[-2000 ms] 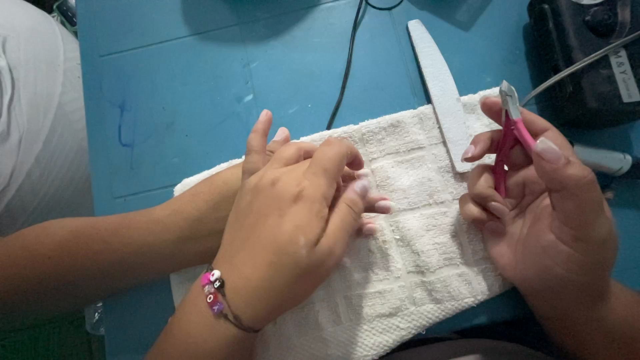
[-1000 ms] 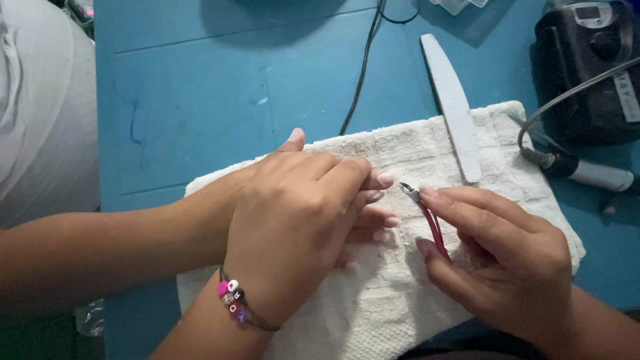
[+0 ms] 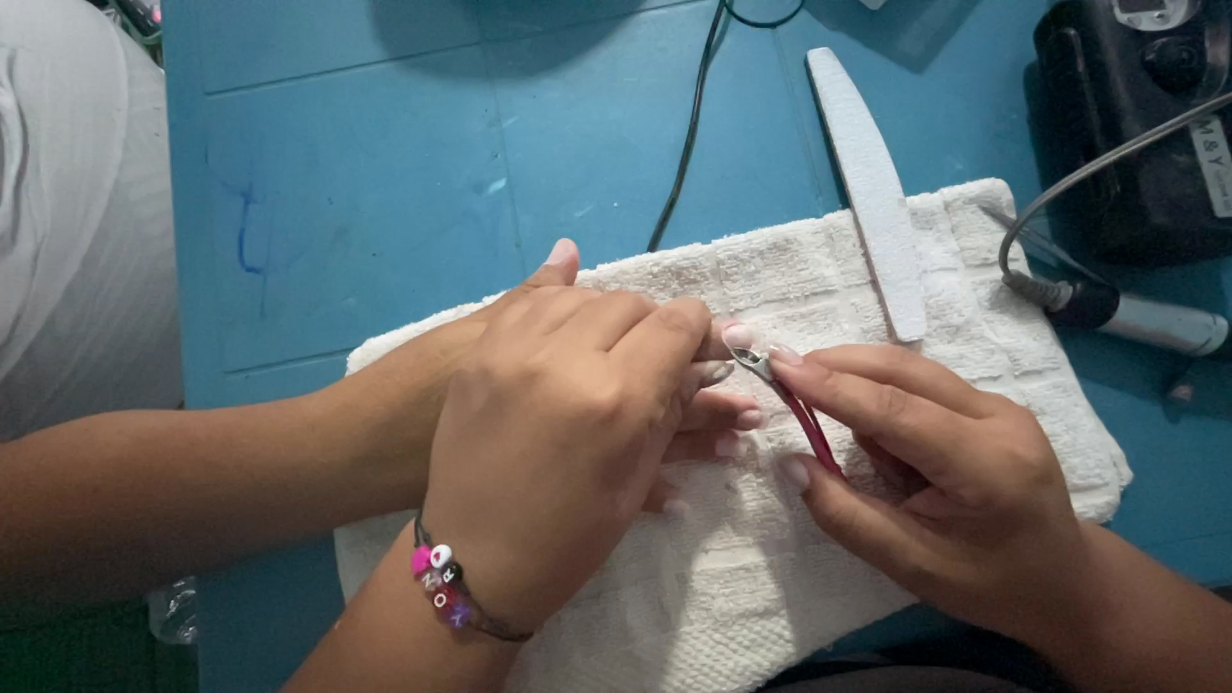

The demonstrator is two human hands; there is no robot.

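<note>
My left hand [image 3: 568, 423], with a beaded bracelet [image 3: 443, 587] at its wrist, lies over another person's hand [image 3: 717, 414] and grips one of its fingers. That person's forearm [image 3: 241, 472] comes in from the left. Red-handled cuticle nippers [image 3: 804, 419] are between the thumb and fingers of my right hand [image 3: 943, 481]. Their metal jaws are at the tip of the held finger, beside its nail; whether they touch it I cannot tell. Both hands are over a folded white towel [image 3: 693, 616]. A white nail file [image 3: 871, 192] lies partly on the towel's far edge.
At the upper right of the blue table [image 3: 366, 192] stands a black machine [image 3: 1116, 125]. A corded handpiece [image 3: 1155, 318] lies beside the towel's right edge. A black cable [image 3: 688, 144] runs down to the towel's far edge. White fabric [image 3: 87, 212] shows at the left.
Two seconds ago my right hand held the nippers raised, palm up, apart from the other person's hand. It has since turned over and moved left, bringing the jaws to the held finger.
</note>
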